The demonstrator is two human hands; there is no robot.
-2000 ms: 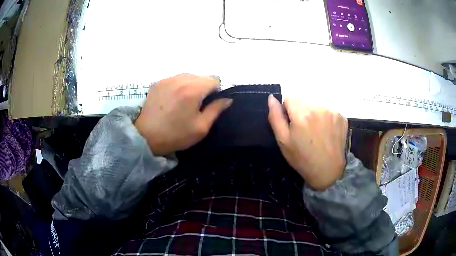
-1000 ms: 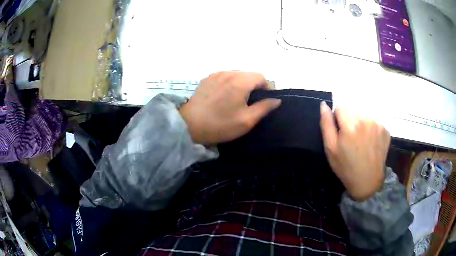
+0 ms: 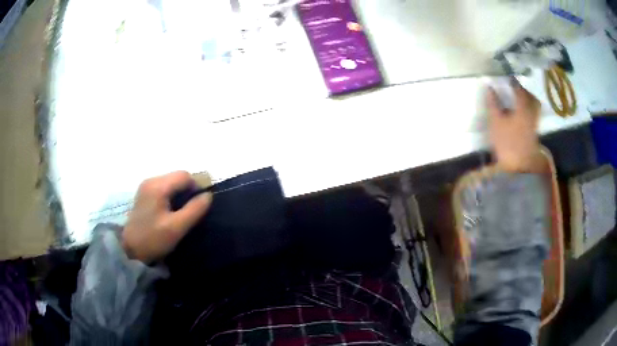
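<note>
My left hand [image 3: 166, 215] pinches a folded black cloth panel [image 3: 247, 213] between thumb and fingers at its upper left. A thin pale line runs along the panel's top edge, which lies over the table's front edge; the lower part merges with dark cloth on the lap. My right hand [image 3: 514, 125] is away from the panel, at the right end of the white table. A small pale thing [image 3: 503, 93] shows at its fingertips, blurred; I cannot tell what it is or if it is gripped.
A phone with a purple screen [image 3: 344, 51] lies on the white table [image 3: 406, 121]. Yellow-brown rings [image 3: 560, 91] are beyond my right hand. An orange-brown basket [image 3: 556, 236] is under my right forearm. Tan board [image 3: 20, 149] stands at the left edge. A blue item [image 3: 605, 138] is at far right.
My right hand has let go of the panel's right end and moved right to the table's far side. My left hand still holds the panel. The view has swung to the right.
</note>
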